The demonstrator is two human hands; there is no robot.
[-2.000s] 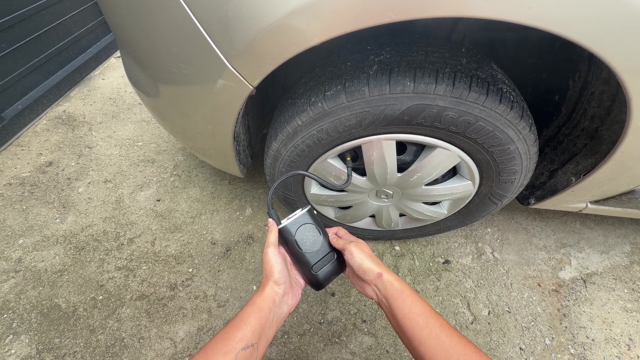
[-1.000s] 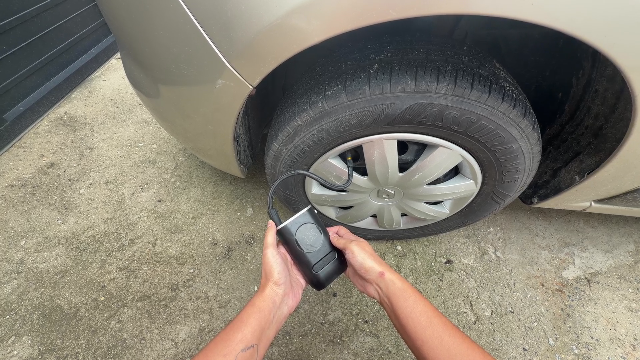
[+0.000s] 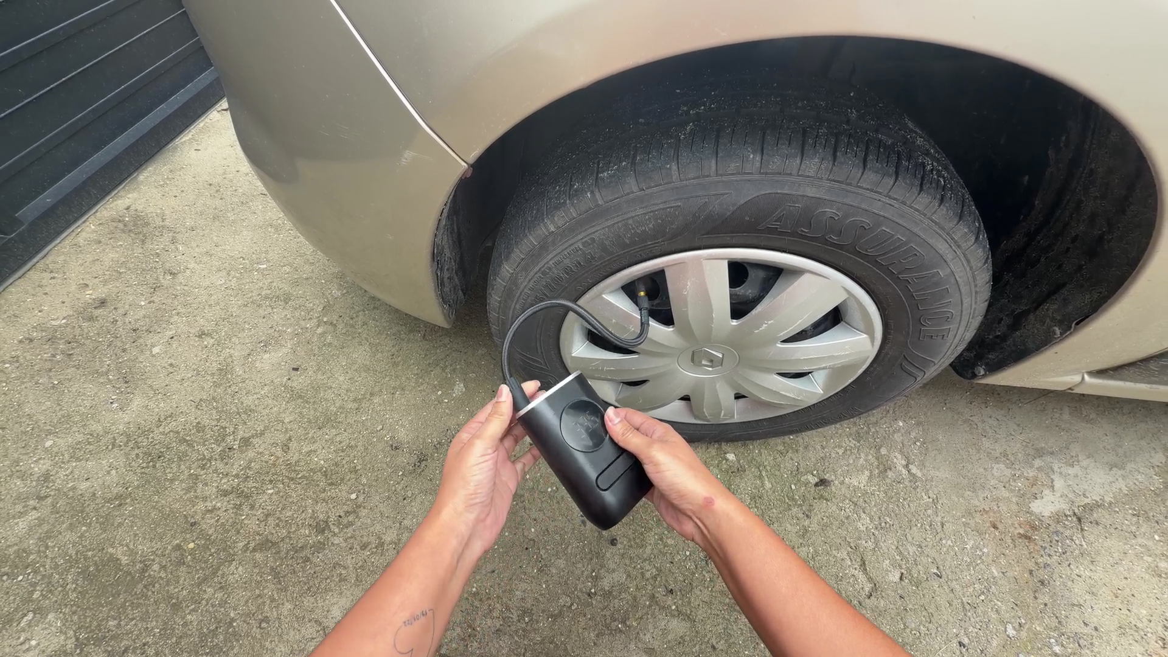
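Observation:
A black portable tire inflator (image 3: 584, 456) is held between both hands, low in front of the wheel. My right hand (image 3: 671, 470) grips its right side, thumb on the face near the round display. My left hand (image 3: 484, 465) is at its upper left corner, thumb and fingers around the base of the air hose (image 3: 538, 307). That black hose curves up and over to the valve, between spokes of the silver wheel cover (image 3: 707, 360); a bit of brass shows at its end (image 3: 643, 299). The black tire (image 3: 757, 192) stands on the ground.
The beige car's fender (image 3: 547, 55) arches over the wheel, and its bumper (image 3: 338, 182) reaches to the left. Dark slatted panelling (image 3: 91, 100) stands at the upper left. Rough concrete ground (image 3: 228, 456) lies under the hands and wheel.
My left hand's fingers have shifted to the hose base at the inflator's top corner; before, that hand lay along the inflator's left side. The right hand still holds the inflator.

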